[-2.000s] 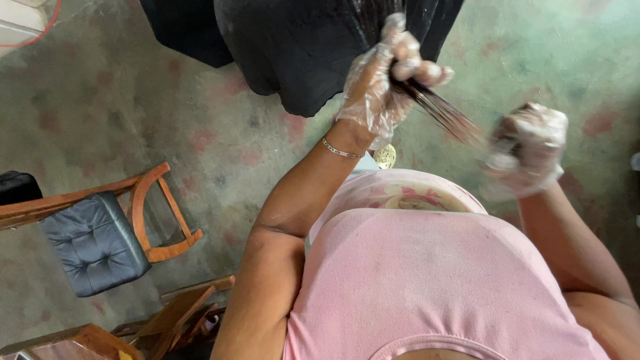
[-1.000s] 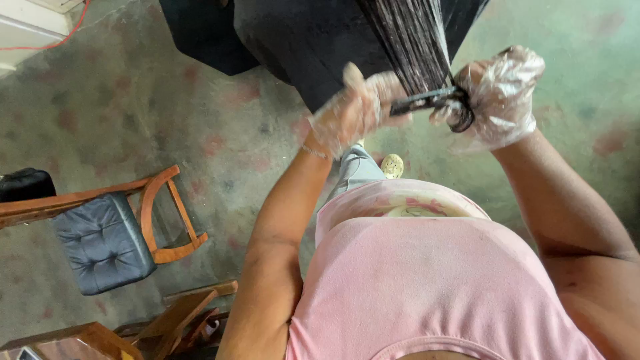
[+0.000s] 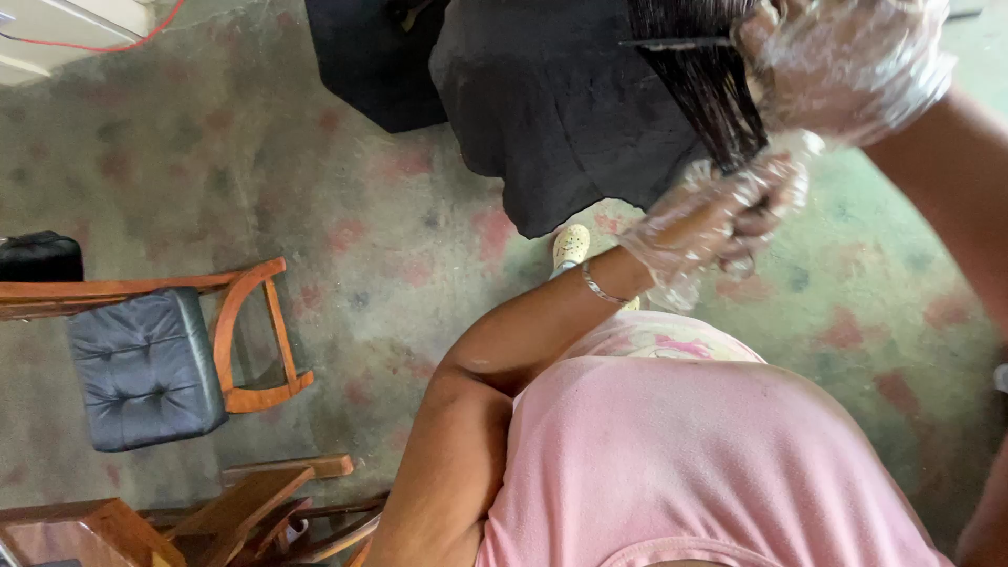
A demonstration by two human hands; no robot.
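My left hand (image 3: 732,209), in a clear plastic glove, is closed around the lower end of a lock of wet dark hair (image 3: 713,102). Above it, my right hand (image 3: 854,67), gloved the same way, grips a dark comb (image 3: 681,44) that lies across the hair; a thin dark tip shows beyond that hand on the right. The hair hangs over a black cape (image 3: 559,102). The head it belongs to is out of view above.
At the left stands a wooden chair (image 3: 250,339) with a black tufted cushion (image 3: 150,366). More wooden furniture (image 3: 102,528) fills the lower left corner. A red cord (image 3: 118,49) runs by a pale cabinet (image 3: 71,27). A yellow shoe (image 3: 571,242) shows on the mottled floor.
A second ago both hands were at the comb; now my left hand holds the hair's lower end, below my right hand with the comb. The view has shifted somewhat.
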